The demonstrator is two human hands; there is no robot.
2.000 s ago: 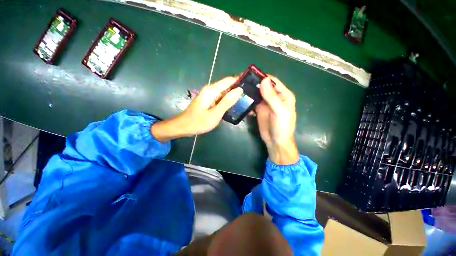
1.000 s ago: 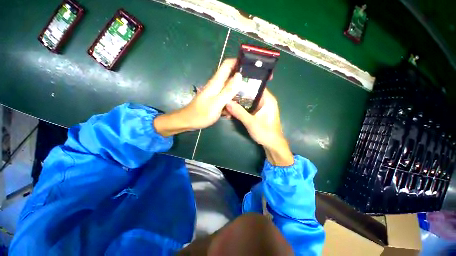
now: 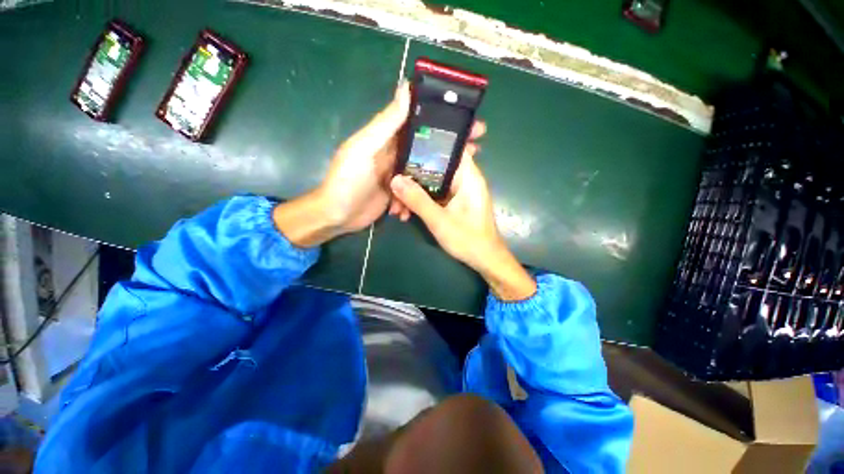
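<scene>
A phone unit [image 3: 442, 116] with a dark red rim is held in both hands above the bench. A black middle housing [image 3: 453, 114] lies on its upturned face, with a round hole near the top and a window showing silver and green parts. My left hand [image 3: 363, 171] grips its left side. My right hand [image 3: 461, 205] holds the lower end and right side, with the thumb near the lower left corner. Two uncovered phone units [image 3: 200, 85] with green and silver circuit boards lie on the bench at upper left.
The green bench top [image 3: 546, 176] has a chipped white edge strip [image 3: 555, 67]. Beyond it, a phone on the conveyor belt is cut off by the top edge. Stacked black blister trays [image 3: 773, 250] stand at right, above an open carton [image 3: 689, 442].
The held phone has turned more upright and moved up and left. The right hand has shifted from its upper end to its lower end. The belt phone has moved up towards the picture's edge.
</scene>
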